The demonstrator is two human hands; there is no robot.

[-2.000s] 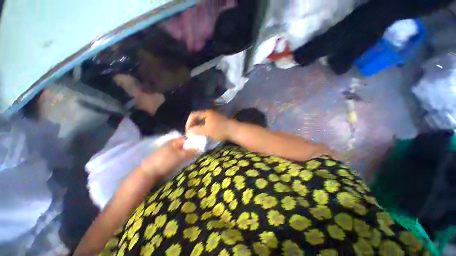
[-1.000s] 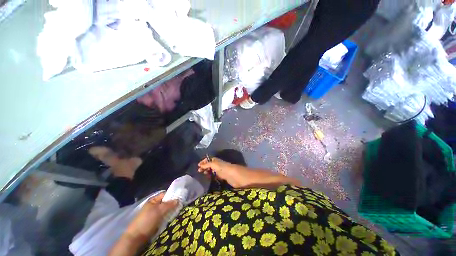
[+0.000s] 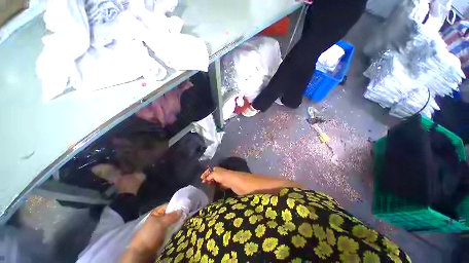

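Note:
A white garment (image 3: 189, 199) lies over the lap at the lower left, its upper end bunched and standing up. My left hand (image 3: 159, 226) is closed on it just below that end, thumb on top. My right hand (image 3: 212, 175) is a short way to the right and above the cloth, apart from it, fingers curled on a small dark tool (image 3: 210, 169), which looks like thread snips; most of it is hidden in the fingers.
A pale green table (image 3: 31, 133) at the left bears crumpled white garments (image 3: 118, 46). Beyond stand a person in dark trousers (image 3: 313, 46), a blue basket (image 3: 324, 85) and stacked bagged white goods (image 3: 411, 72). A green crate (image 3: 401, 208) with dark cloth is at the right. Scraps litter the floor.
My hands, together at the cloth two seconds ago, are now apart. The view has turned to show more table and floor. Since one second ago, the hands have hardly moved.

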